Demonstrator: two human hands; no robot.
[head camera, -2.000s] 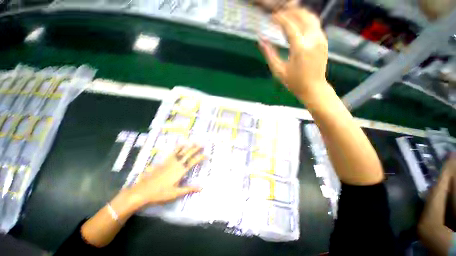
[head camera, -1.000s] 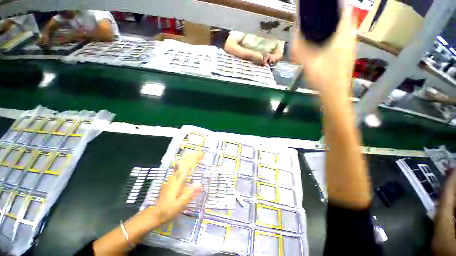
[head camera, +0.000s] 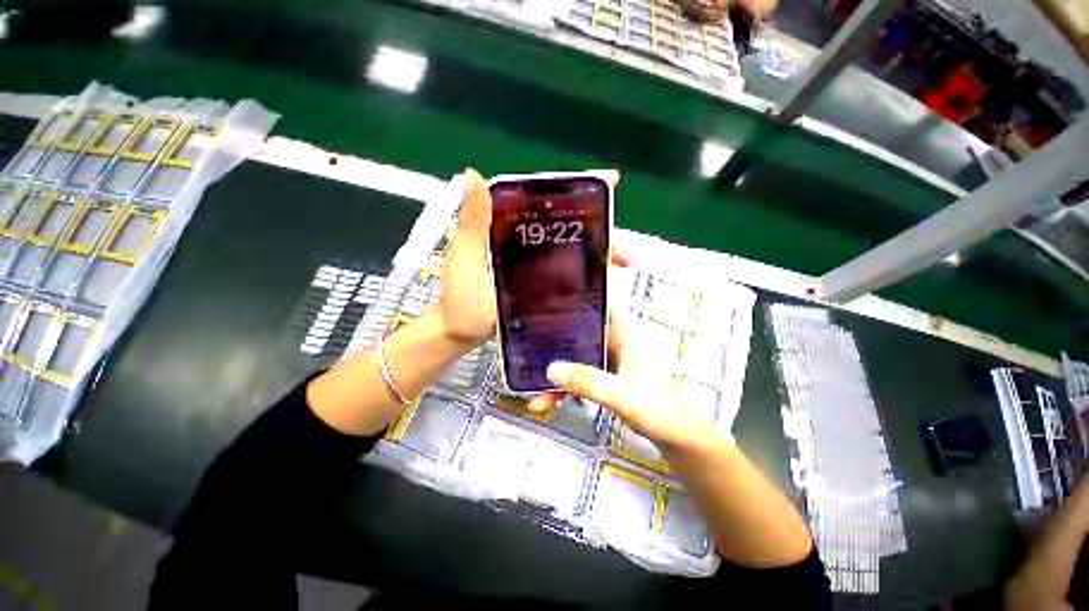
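A smartphone (head camera: 552, 287) with a pale case stands up in front of me, its lit screen showing 19:22. My left hand (head camera: 468, 269) holds its left side. My right hand (head camera: 627, 388) holds it from the right, thumb on the lower screen. Behind and below the phone lies a clear tray (head camera: 537, 460) of yellow-edged framed parts, partly hidden by the phone and hands. A sticker sheet with pale strips (head camera: 338, 310) sticks out at the tray's left side. No tweezers can be made out.
Another tray of framed parts (head camera: 90, 227) lies at the left. Spare striped sheets (head camera: 838, 436), a small dark box (head camera: 955, 442) and a white slotted rack (head camera: 1033, 436) are at the right. A green conveyor (head camera: 573, 107) runs behind. A neighbour's arm (head camera: 1051, 555) shows lower right.
My right hand has come down from above the belt with the phone. My left hand has left the sticker sheet and is now on the phone. The screen faces me, lit.
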